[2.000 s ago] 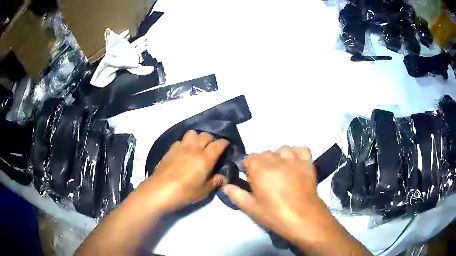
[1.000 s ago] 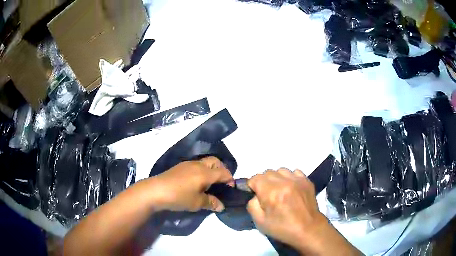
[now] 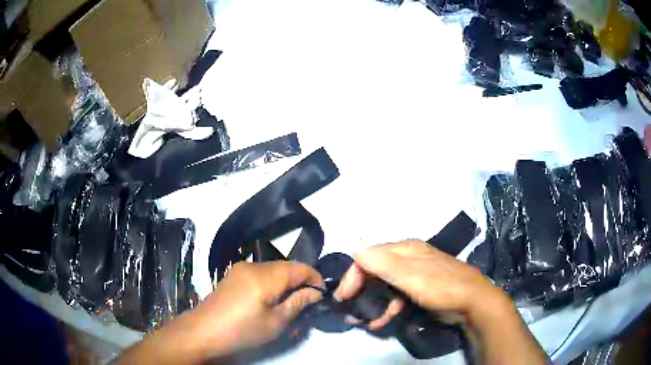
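A black webbing strap lies in loose loops at the centre, one flat end pointing up and right. My left hand pinches a dark part of it between thumb and fingers. My right hand holds a bunched dark part just to the right, its fingers curled round it. Another strap end sticks out beyond my right hand, and a loop hangs below it. The two hands are close together but apart. What exactly is between the fingertips is partly hidden.
Bagged strap packs stand in rows at left and right. A flat strap piece, white glove and cardboard box are upper left. A jumbled bagged heap and loose black bundle lie upper right.
My hands have moved down in the picture since the earliest frame. My right hand has turned, its fingers now curled lower around the dark strap. The loop at centre left has opened, showing a white gap.
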